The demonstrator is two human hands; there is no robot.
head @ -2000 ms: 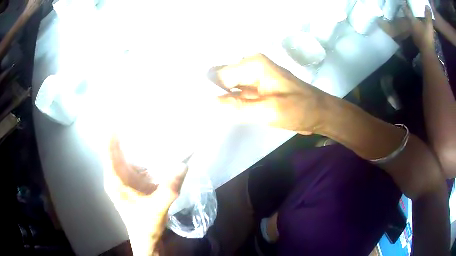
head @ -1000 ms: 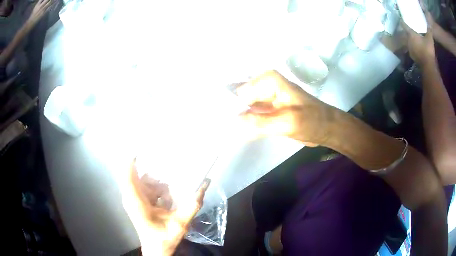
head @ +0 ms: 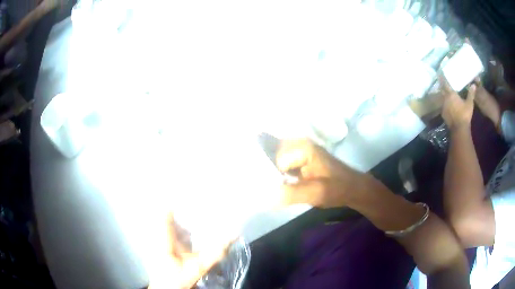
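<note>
My left hand is at the bottom, largely washed out by glare. It is closed around something white, and a clear plastic bag hangs out below it. My right hand, with a bracelet at the wrist, is above and to its right over the table. Its fingers are bent together, with a dark grey patch at the fingertips. Glare hides whether it holds anything. The space between the hands is overexposed.
A white cup lies on the left of the white table. More cups crowd the upper right. Another person's hand holds a white cup at the right.
Both hands sit lower in the picture, and the view has shifted. My right hand remains bent above the left. The other person's held cup now shows a square face.
</note>
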